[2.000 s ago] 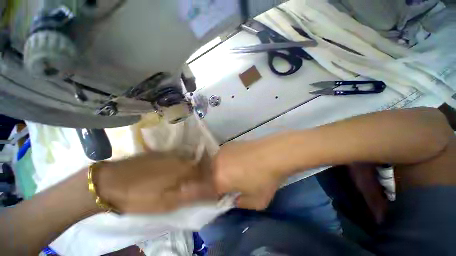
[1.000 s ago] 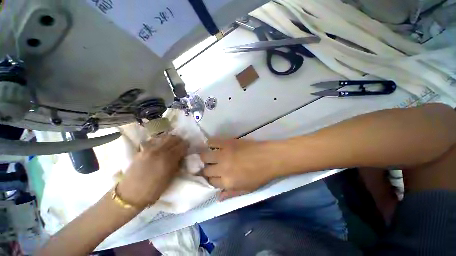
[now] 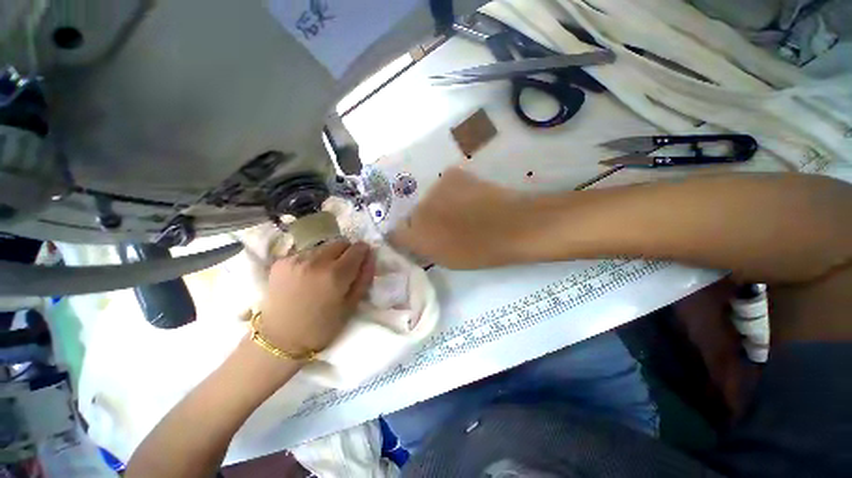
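Note:
The cream garment piece (image 3: 411, 313) lies bunched on the table below and left of the needle area (image 3: 360, 196). My left hand (image 3: 318, 289), with a gold bracelet, presses on the cloth beside the beige ribbed knob (image 3: 316, 231), fingers bent at its edge. My right hand (image 3: 462, 224) is slightly blurred, right of the needle, its fingertips at the cloth edge near the presser foot. Whether those fingers pinch the cloth cannot be told. The grey-white sewing machine head (image 3: 205, 103) fills the upper left.
Black-handled shears (image 3: 551, 101), thread snips (image 3: 691, 149) and a brown square (image 3: 474, 133) lie right of the needle. Loose cream strips (image 3: 654, 70) are piled at upper right. A dark rounded bar (image 3: 163, 294) hangs at left. A printed ruler (image 3: 523, 303) runs along the front edge.
My right hand has moved up and right, from the cloth below the needle to beside it. My left hand stays on the cloth, slightly right of before. The bunched cloth and ruler now show more.

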